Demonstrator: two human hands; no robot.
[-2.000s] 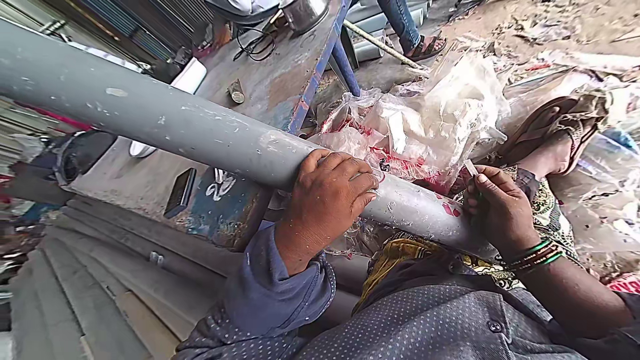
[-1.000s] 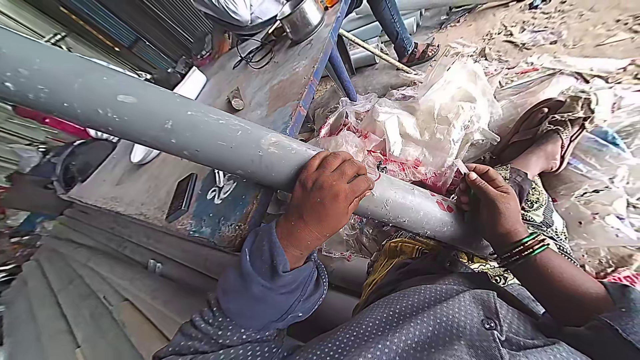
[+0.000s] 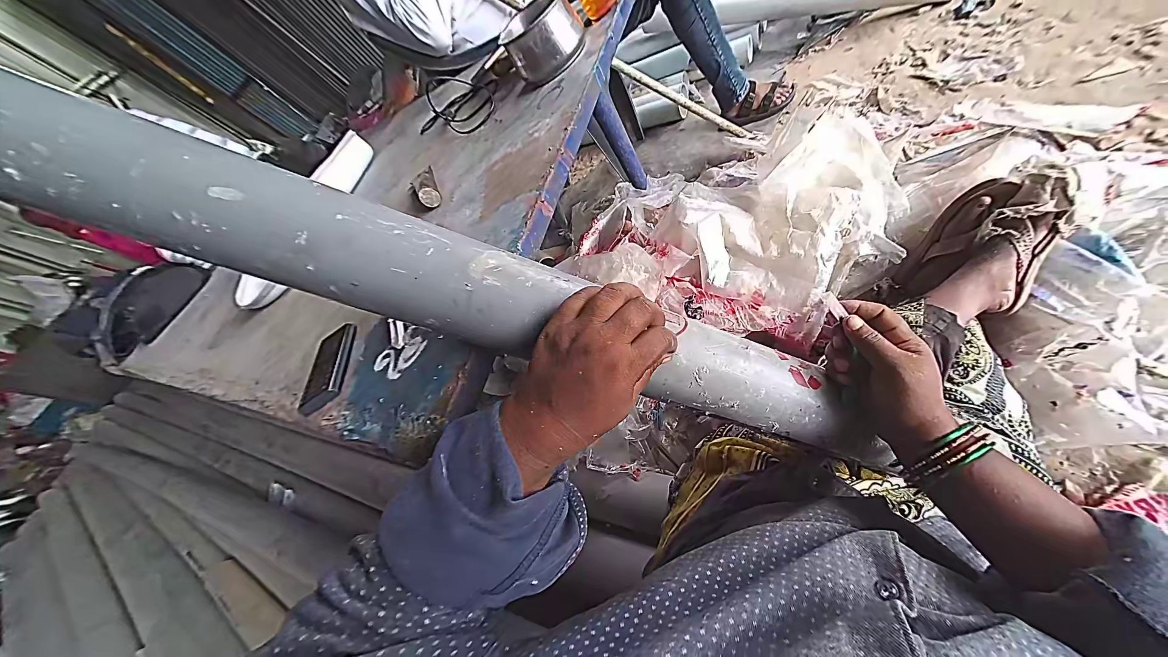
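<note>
A long grey plastic pipe (image 3: 383, 260) with scuffs and white specks runs diagonally from the upper left down to my lap. My left hand (image 3: 593, 365) lies over the pipe with its fingers curled round the top. Beside the pipe's lower right end, my right hand (image 3: 881, 370) pinches a small pale strip (image 3: 834, 307) between thumb and fingers. Red marks (image 3: 805, 375) show on the pipe's surface near that hand. The pipe's near end is partly hidden by my right hand and the patterned cloth.
Behind the pipe stands a worn table (image 3: 474, 173) bearing a metal pot (image 3: 543, 41), black cable (image 3: 461, 105), a small cylindrical piece (image 3: 426, 189) and a dark phone-like object (image 3: 327, 368). Crumpled clear plastic (image 3: 776, 210) lies beyond. More grey pipes (image 3: 192, 538) lie lower left. Another person's sandalled foot (image 3: 762, 100) is near the table.
</note>
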